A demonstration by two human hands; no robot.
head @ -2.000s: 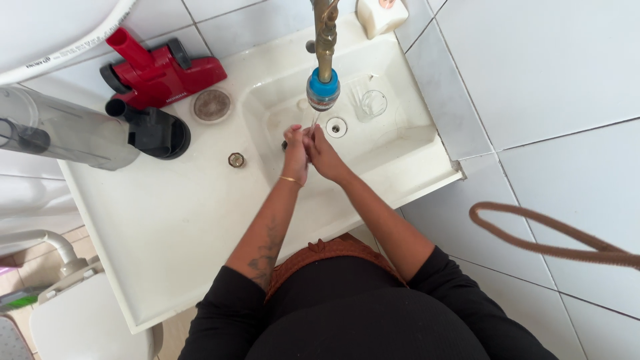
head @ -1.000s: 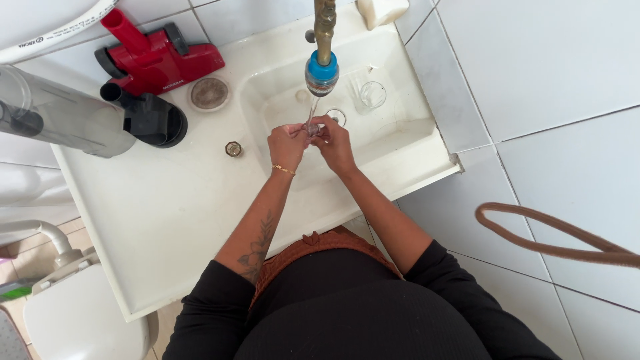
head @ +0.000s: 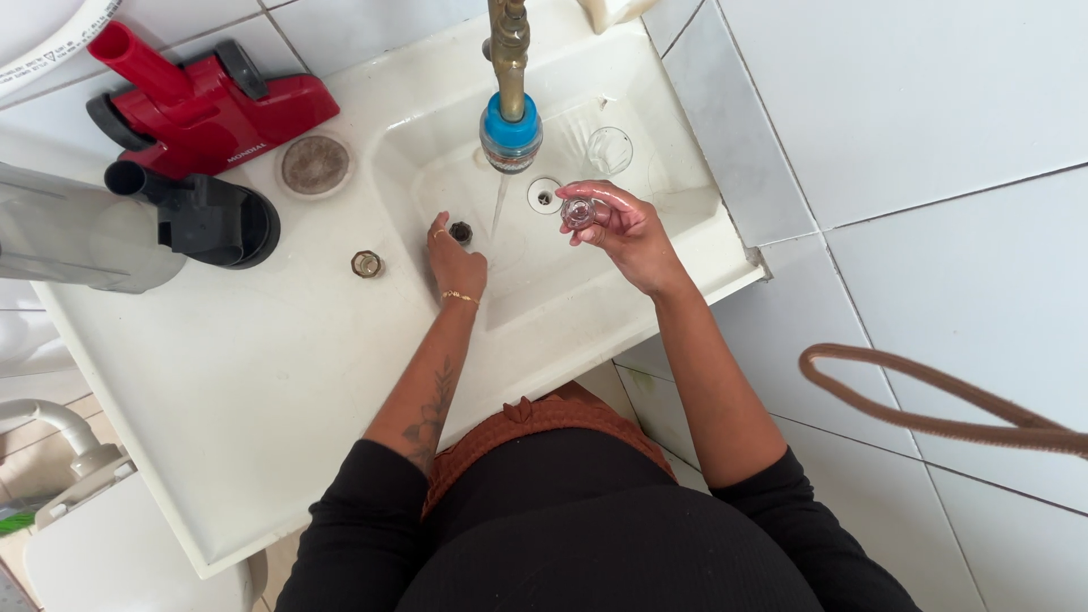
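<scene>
My right hand (head: 619, 229) grips a small clear glass piece (head: 579, 212) between thumb and fingers, over the basin near the drain (head: 545, 195). On the left side of the basin, my left hand (head: 457, 263) has its fingers apart beside a small dark faceted cap or knob (head: 461, 232); whether they touch is unclear. A thin stream of water runs from the blue-topped filter (head: 511, 133) on the brass faucet (head: 509, 51). A clear drinking glass (head: 610, 151) rests in the basin's right part. Another small faceted piece (head: 367, 264) stands on the counter left of the basin.
A red vacuum floor head (head: 212, 110), a black vacuum part (head: 217, 221) and a round soap dish (head: 315, 166) occupy the back left of the white sink counter (head: 255, 382). A brown cord loop (head: 918, 391) hangs at the right, before the tiled wall.
My hands, together under the faucet before, have parted. The left has moved left toward the dark faceted piece; the right has moved right with the clear piece.
</scene>
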